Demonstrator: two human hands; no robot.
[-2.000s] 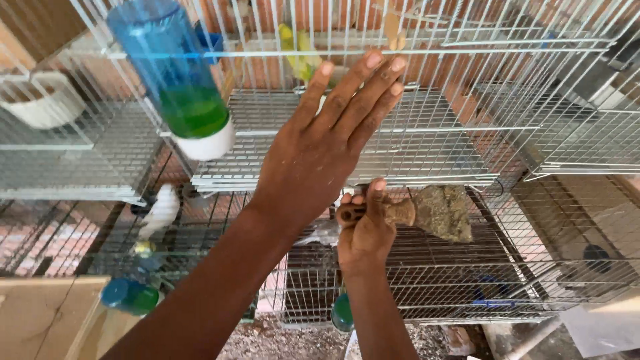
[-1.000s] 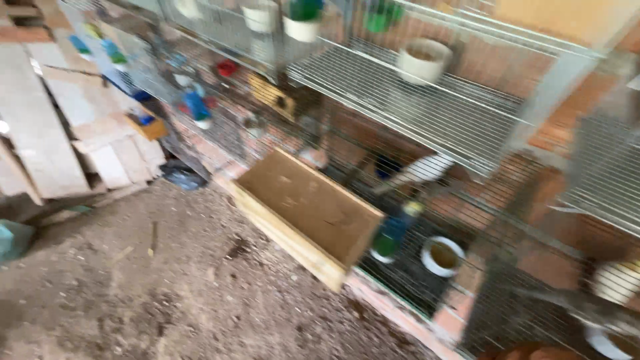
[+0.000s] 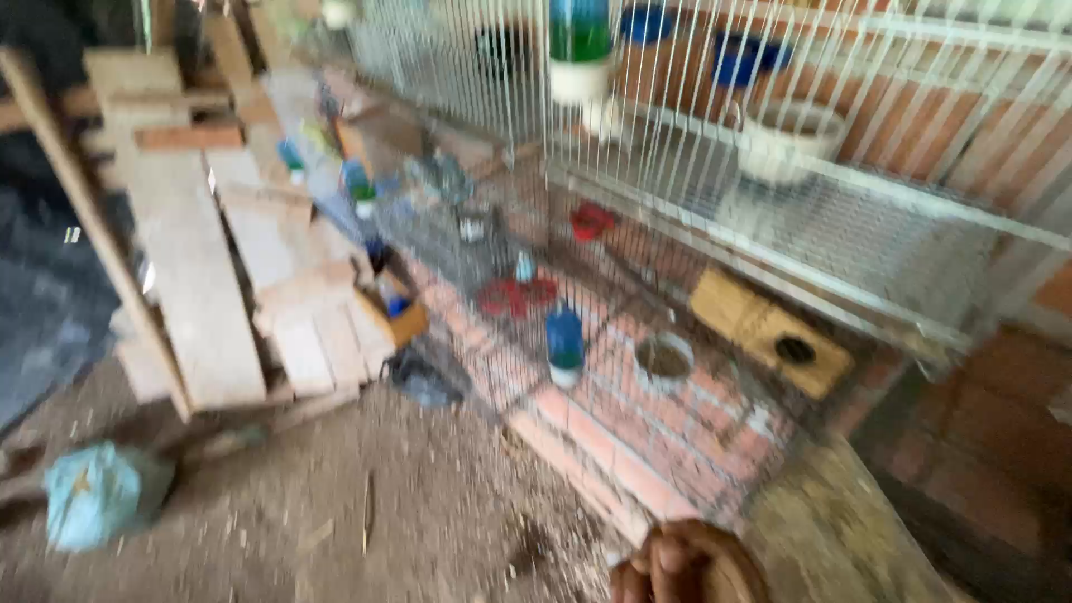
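My right hand [image 3: 670,565] is at the bottom edge, right of centre, its fingers curled round a brown handle. Just to its right is a blurred, straw-coloured mass that looks like the bristle head of a brush [image 3: 846,523]. My left hand is out of view. Above the hand stands a low wire cage on brick, holding a blue and green drinker [image 3: 564,343], a round food cup [image 3: 663,360] and a wooden nest box [image 3: 770,333] with a dark round hole. A white wire cage [image 3: 804,218] sits above it, with a white pot [image 3: 791,142] inside. Motion blurs the view.
Boards [image 3: 188,276] lie piled at the left beside a slanting wooden pole [image 3: 92,226]. A pale blue plastic bag [image 3: 92,494] rests on the dirt floor [image 3: 402,511]. A dark plastic bag [image 3: 425,377] lies by the brick edge. More cages run toward the back.
The view has swung widely from the cage front to the floor and boards. My left hand, raised before the cage two seconds ago, has left view. The right hand is now low at the bottom edge.
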